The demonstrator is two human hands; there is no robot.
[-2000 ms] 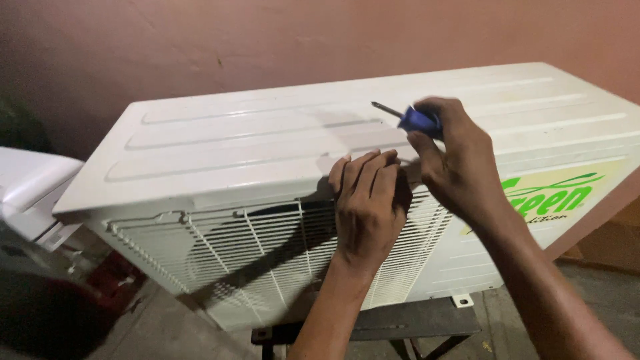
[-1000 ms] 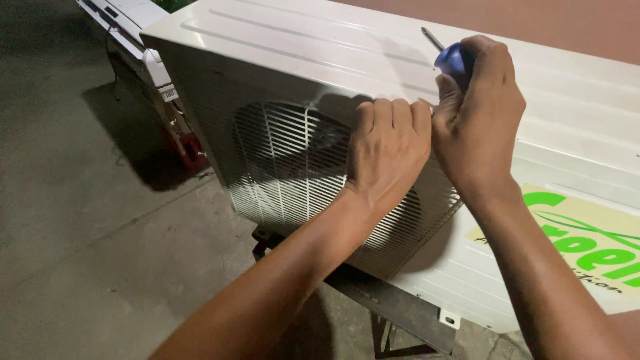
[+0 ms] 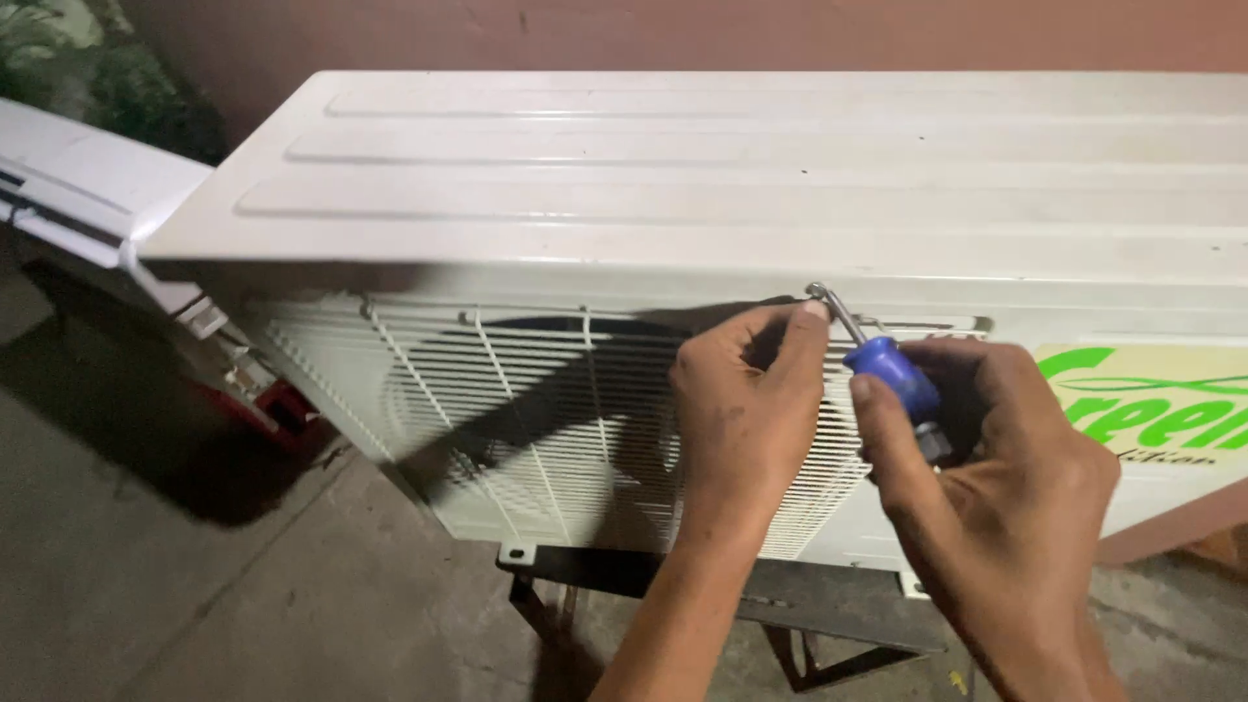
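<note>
A white air conditioner outdoor unit point(image 3: 624, 219) stands before me, its slatted fan grille point(image 3: 546, 419) facing my side. My right hand point(image 3: 985, 468) holds a short screwdriver point(image 3: 892, 375) by its blue handle. The shaft points up and left to a small metal piece, perhaps a screw, at the upper front edge of the casing. My left hand point(image 3: 756, 400) has its thumb and fingertips pinched together right beside the screwdriver's tip, above the grille; whether they grip the small piece is hard to tell. A green-lettered sticker point(image 3: 1150, 400) is on the front panel at the right.
The unit rests on a dark metal stand point(image 3: 829, 604) over a concrete floor point(image 3: 283, 604). At the left is another white appliance point(image 3: 88, 185), with a red object point(image 3: 283, 414) below it. A pinkish wall point(image 3: 682, 34) rises behind the unit.
The screwdriver pointed up and left above the casing's top earlier; its tip is now at the upper front edge by my left fingertips. The view has shifted noticeably.
</note>
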